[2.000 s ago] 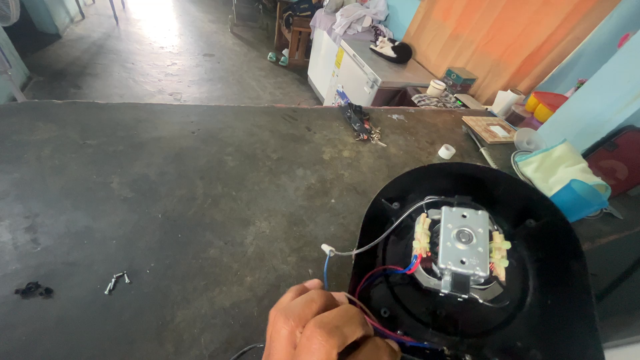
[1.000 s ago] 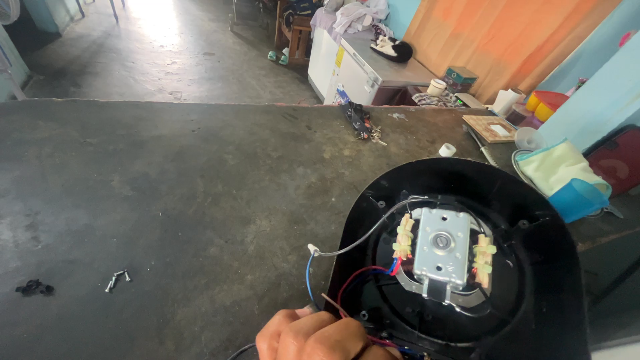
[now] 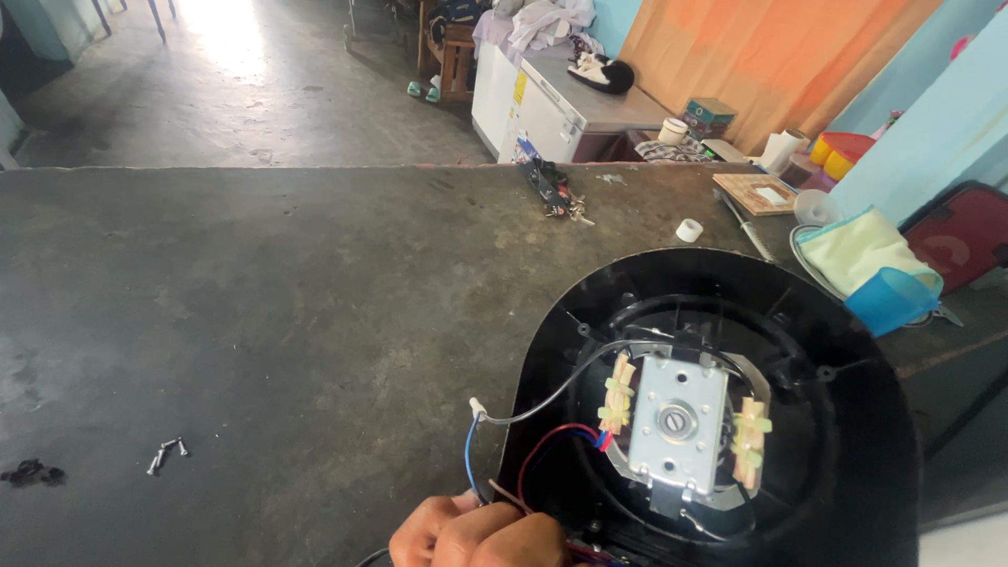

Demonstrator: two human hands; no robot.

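Note:
My right hand (image 3: 480, 535) is at the bottom centre, its fingers curled at the left edge of a round-topped black plastic housing (image 3: 858, 409). It grips thin wires, among them a blue wire (image 3: 469, 457) that runs up to a white wire connector (image 3: 476, 408). A grey wire (image 3: 551, 402) leads from that connector to an electric motor with a metal bracket (image 3: 677, 425) inside the housing. Red and blue leads (image 3: 603, 439) come off the motor's left side. My fingertips are partly hidden. My left hand is not in view.
Several screws (image 3: 167, 453) and small black parts (image 3: 31, 473) lie at the left on the dark countertop (image 3: 276, 315). Keys with a black strap (image 3: 555, 189) and a white tape roll (image 3: 689, 230) are beyond the housing. A blue cup (image 3: 890, 299) and a cloth stand at the right.
The housing with its motor has shifted slightly left and tilted differently between the earlier views. My right hand stays by its lower left edge, with the wires still in its fingers.

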